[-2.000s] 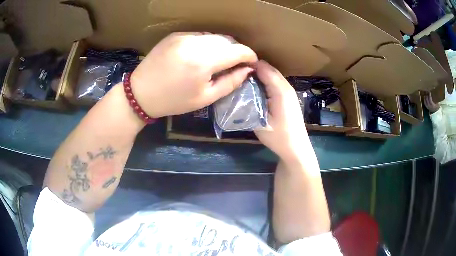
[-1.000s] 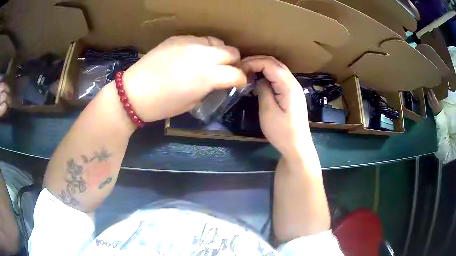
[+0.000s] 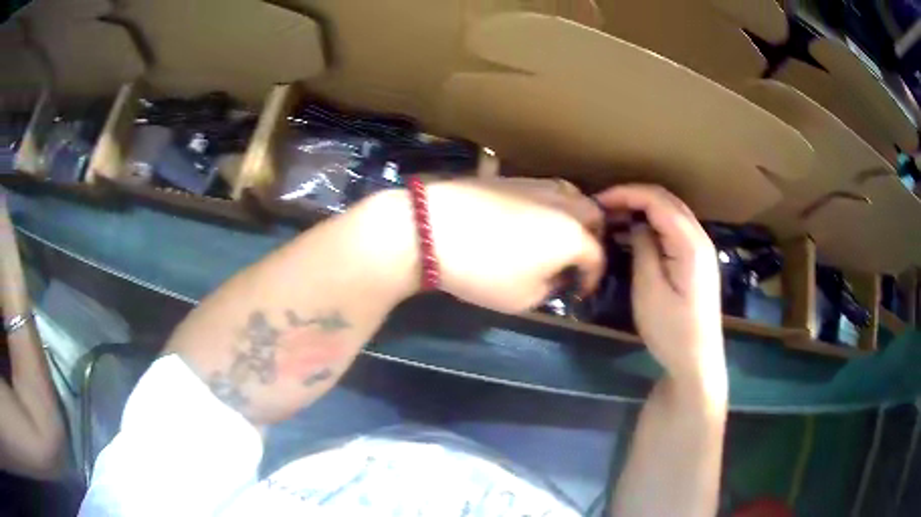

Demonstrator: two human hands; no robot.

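Observation:
My left hand (image 3: 515, 240), with a red bead bracelet at the wrist, is palm down over an open carton in front of me, its fingers bent. My right hand (image 3: 675, 265) is at the right part of the same carton, fingers curled towards the left hand. Dark contents (image 3: 614, 265) show between the hands. A small shiny piece (image 3: 561, 303) shows under my left fingers, too blurred to name. My fingertips are partly hidden, so any grip is unclear. The carton's brown lid (image 3: 646, 121) stands up behind.
To the left, a neighbouring carton holds a shiny clear bag (image 3: 321, 170) and black cables; more filled cartons stand beyond it. Filled cartons (image 3: 800, 288) also stand to the right. The green table edge (image 3: 454, 374) curves in front. Another person's arm (image 3: 25, 374) is at far left.
The view has shifted left, so hands and cartons appear further right and lower. The bagged accessory, clear between my hands before, is now mostly hidden. My hands remain at the same carton.

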